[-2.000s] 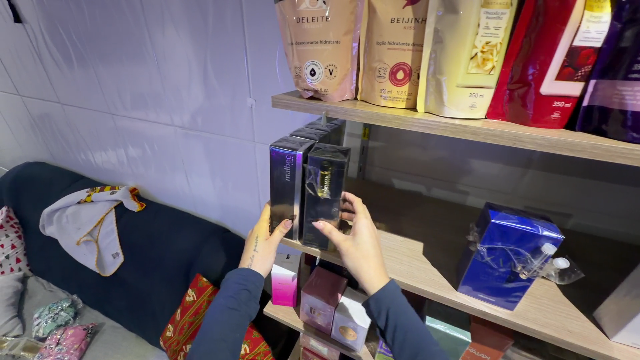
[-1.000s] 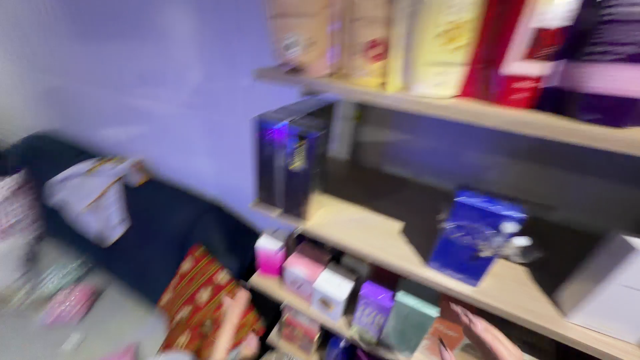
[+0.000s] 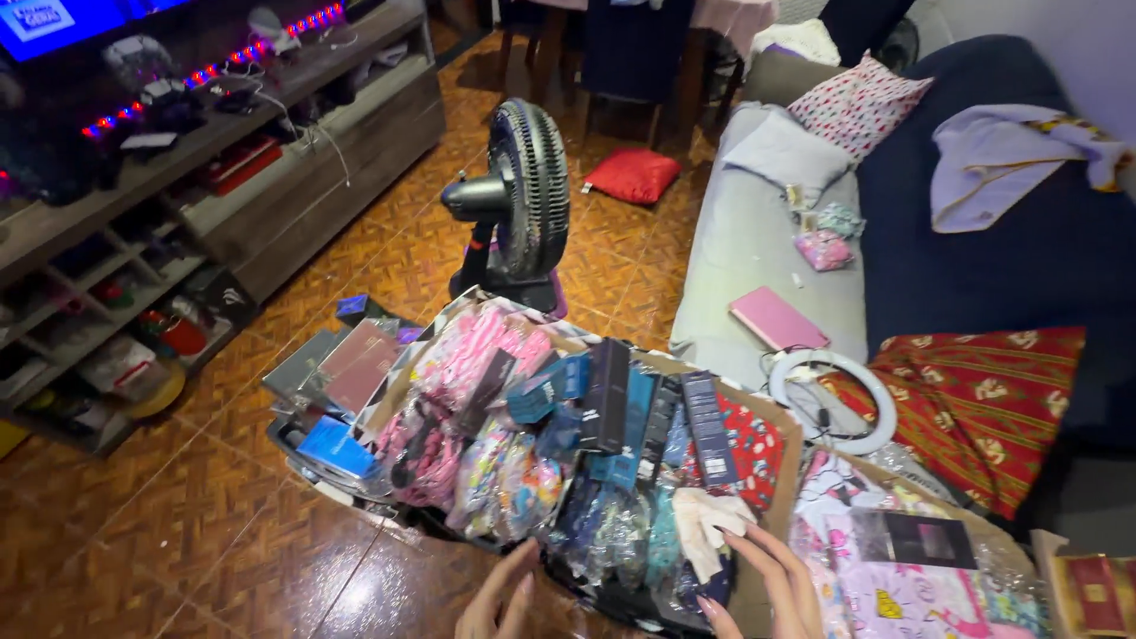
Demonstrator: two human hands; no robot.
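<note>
Below me stands a box [image 3: 785, 461] full of plastic-wrapped fabric items and slim dark boxes. My right hand [image 3: 768, 581] is at its near right side, fingers apart, beside a crumpled white cloth [image 3: 710, 528]; whether the fingertips touch it I cannot tell. My left hand [image 3: 504, 595] hovers at the near edge, fingers apart, holding nothing. Wrapped pink items [image 3: 484, 342] lie at the far left of the box. A dark slim box [image 3: 606, 395] and a navy box [image 3: 708, 426] rest on top. A blue box [image 3: 337, 446] lies at the left.
A black fan [image 3: 524, 195] stands on the tiled floor beyond the box. A sofa [image 3: 967, 275] with a ring light [image 3: 874, 382] and a pink book [image 3: 778, 319] is at the right. More wrapped goods [image 3: 905, 577] are near right; a wooden TV unit [image 3: 337, 177] is at the left.
The view has swung from the wall shelves to the floor and the filled box. Two seconds ago both hands were on dark boxes on the shelf; now they are over the filled box.
</note>
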